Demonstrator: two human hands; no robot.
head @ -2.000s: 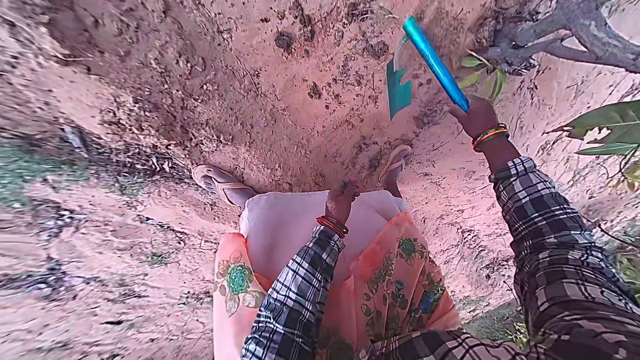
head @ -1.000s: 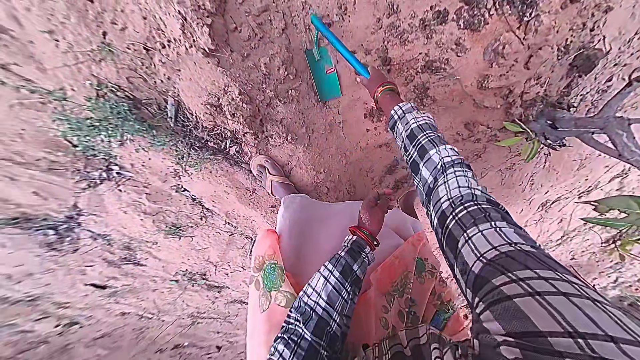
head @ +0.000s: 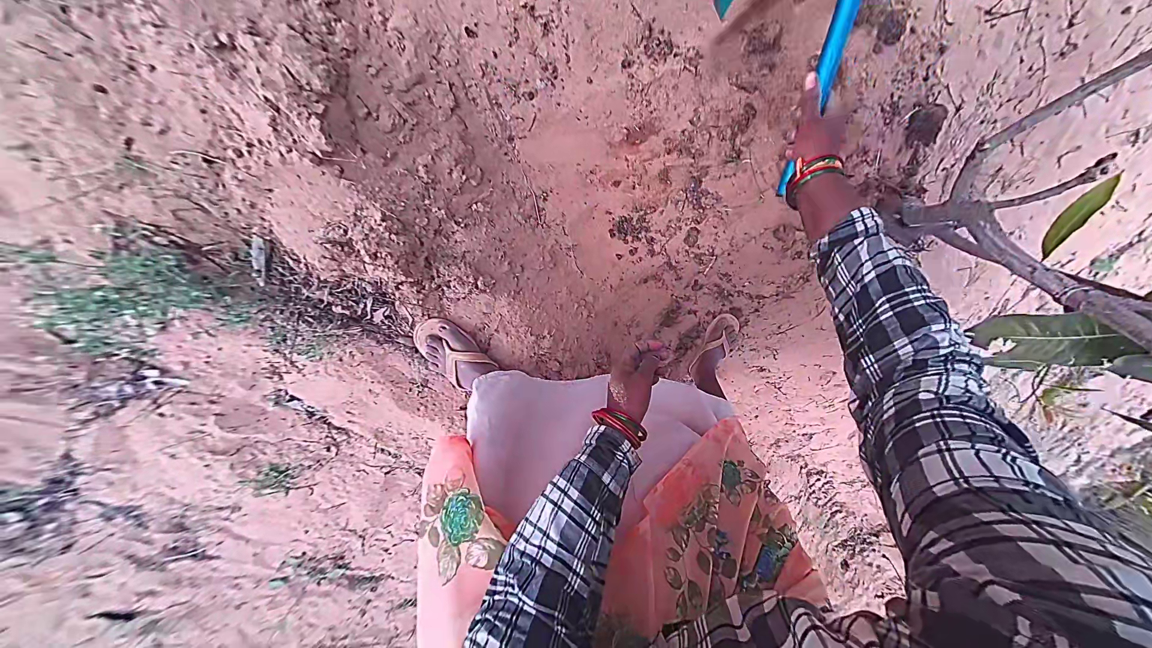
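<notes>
My right hand (head: 817, 135), with red, yellow and green bangles at the wrist, grips the blue handle (head: 837, 49) of a hand hoe at the upper right. The handle runs up out of the frame, and only a small corner of the hoe's green blade (head: 722, 7) shows at the top edge. My left hand (head: 637, 364) is held in front of my lap with its fingers curled; whether anything is in it cannot be told. Beneath both hands lies loose reddish soil (head: 576, 189).
A bare branch (head: 1008, 243) with green leaves (head: 1062, 342) reaches in from the right, close to my right forearm. Low green weeds (head: 135, 292) and dry litter lie at the left. My sandalled feet (head: 454, 353) stand on the soil.
The hoe has moved from fully in view ahead of me to mostly beyond the top edge, still in my right hand. My left hand stays by my lap. The view has shifted.
</notes>
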